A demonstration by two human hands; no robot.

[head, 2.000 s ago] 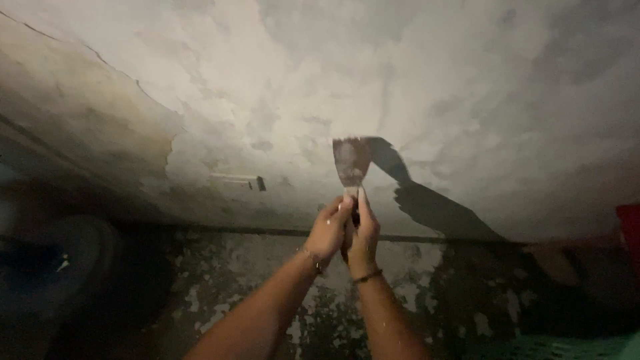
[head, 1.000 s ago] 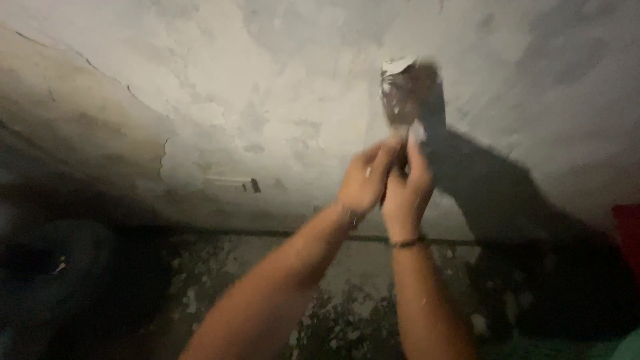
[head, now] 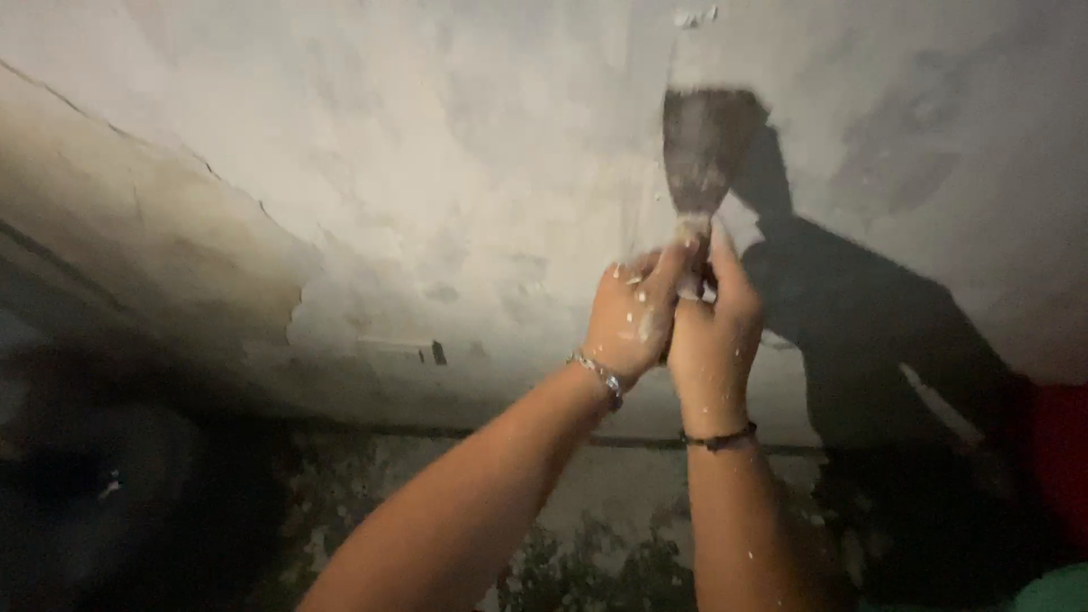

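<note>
Both my hands grip the handle of a scraper, or putty knife (head: 707,149), with a wide dark blade that lies against or just before the pale, worn wall (head: 476,153). My left hand (head: 633,319), with a chain bracelet at the wrist, is spotted with white flecks. Close beside it, my right hand (head: 718,331) wears a dark band at the wrist and has its fingers around the same handle. White flakes (head: 697,15) show above the blade. The lower part of the handle is hidden by my hands.
A crack runs down the wall at the upper left. A small dark fitting (head: 438,352) sits low on the wall, left of my hands. A dark round object (head: 102,484) is at the lower left, a red object (head: 1058,450) at the right edge. Shadows of my arms fall right.
From two seconds ago, both hands and the scraper have moved up and to the right over the wall. Both hands still grip the handle.
</note>
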